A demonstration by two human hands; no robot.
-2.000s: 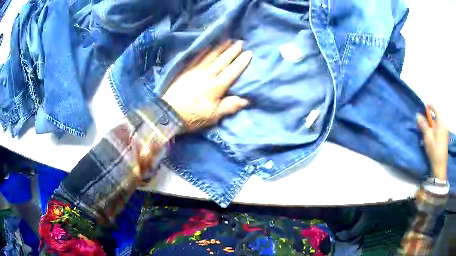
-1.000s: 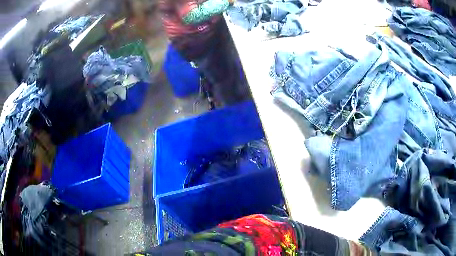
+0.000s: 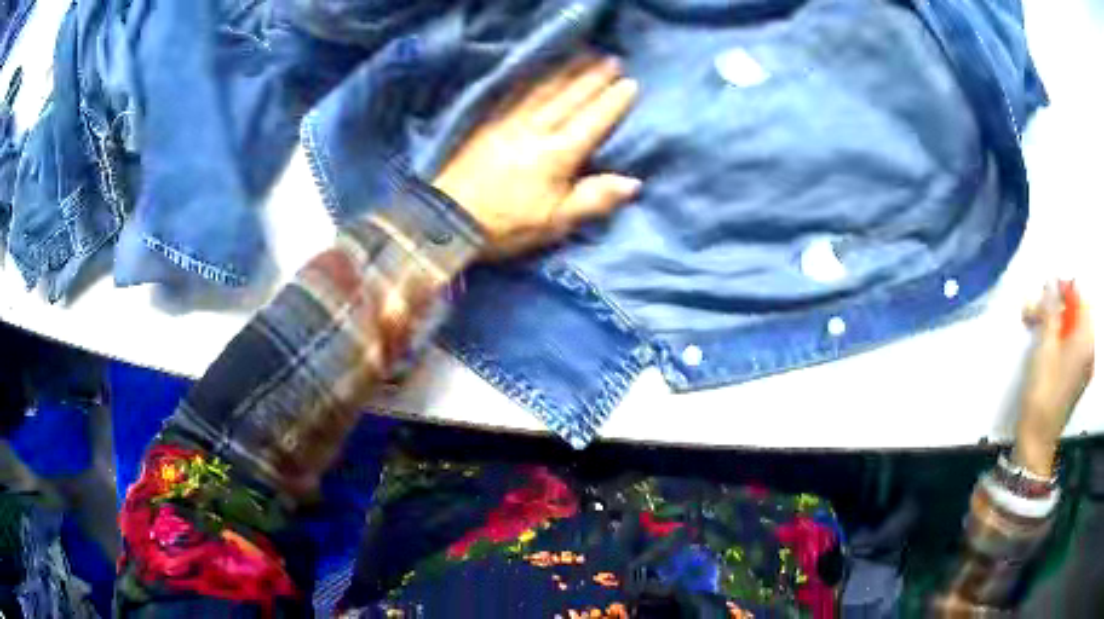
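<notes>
A blue denim garment [image 3: 751, 157] lies spread over the white table, its inner side showing. Two white scraps lie on it, one near the top [image 3: 741, 67] and one lower right [image 3: 824, 259]. White round buttons [image 3: 837, 327] run along its front band. My left hand [image 3: 539, 163] rests flat on the denim with fingers spread, holding nothing visible. My right hand [image 3: 1058, 369] is at the right table edge, off the garment, closed around orange-handled snips [image 3: 1068, 308]; the blades are not clear.
Other denim garments [image 3: 182, 145] with light-stitched edges lie at the left of the white table [image 3: 775, 417]. Blue bins [image 3: 143, 417] show below the table's curved edge at the left. A dark green crate seems to be below right.
The view swung left to the bins and back. Compared with two seconds ago, the front band is opened out to the right, showing several buttons, and the sleeve near my right hand is gone from there.
</notes>
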